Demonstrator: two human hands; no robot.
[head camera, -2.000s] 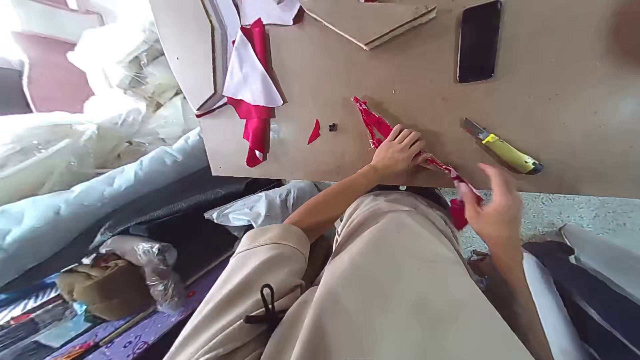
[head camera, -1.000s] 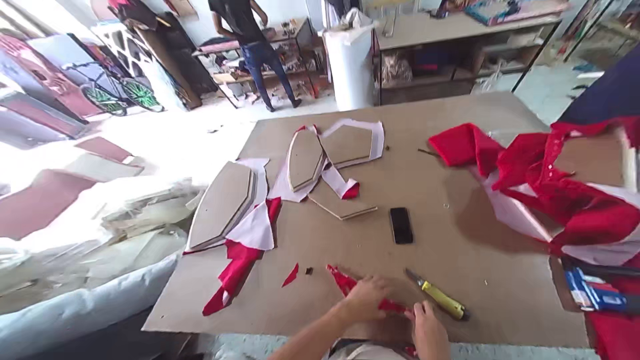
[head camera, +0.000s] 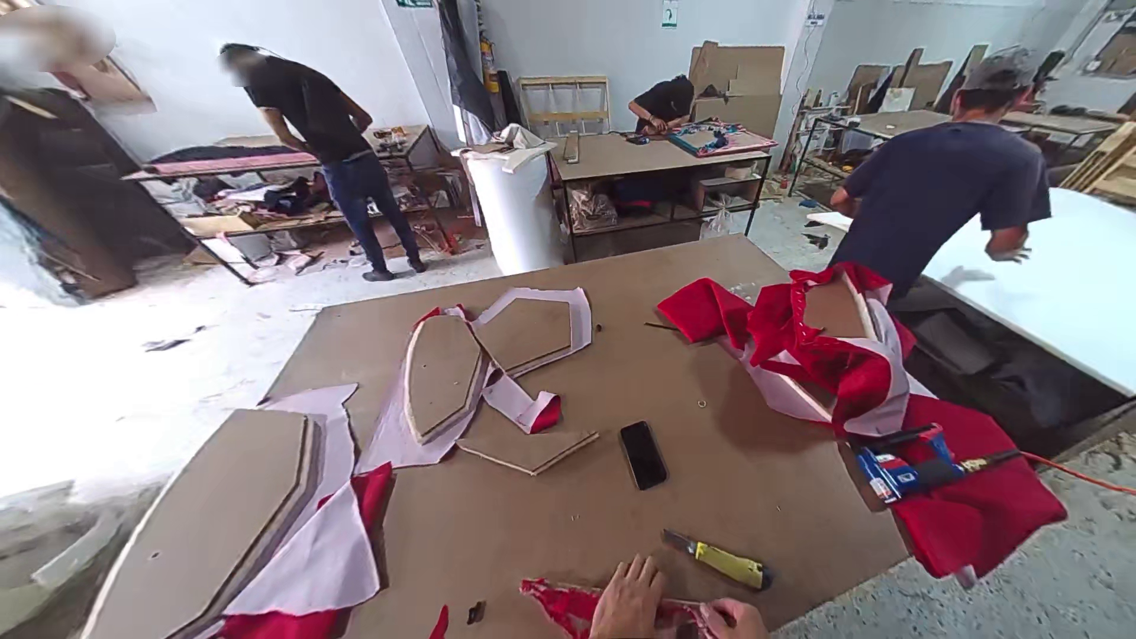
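At the bottom of the view, my left hand (head camera: 628, 600) lies flat on a ragged strip of red fabric (head camera: 564, 603), pressing it against the table. Beside it on the right, my right hand (head camera: 733, 619) has its fingers bent onto the strip's other end; the frame edge cuts it off. A yellow utility knife (head camera: 729, 564) lies just above my right hand. Further up rests a black smartphone (head camera: 642, 455). Small scraps, one a red piece of fabric (head camera: 440, 624), lie left of the strip.
Foam-edged board panels (head camera: 445, 377) on pale fabric cover the table's left side. Red fabric (head camera: 848, 373) and a blue pneumatic staple gun (head camera: 914, 470) with an orange hose are at the right. A person (head camera: 950, 177) stands beyond; two more work at the back.
The view has tilted up, bringing the room and other people into sight. My right hand, raised off to the right two seconds ago, is now at the strip beside my left hand.
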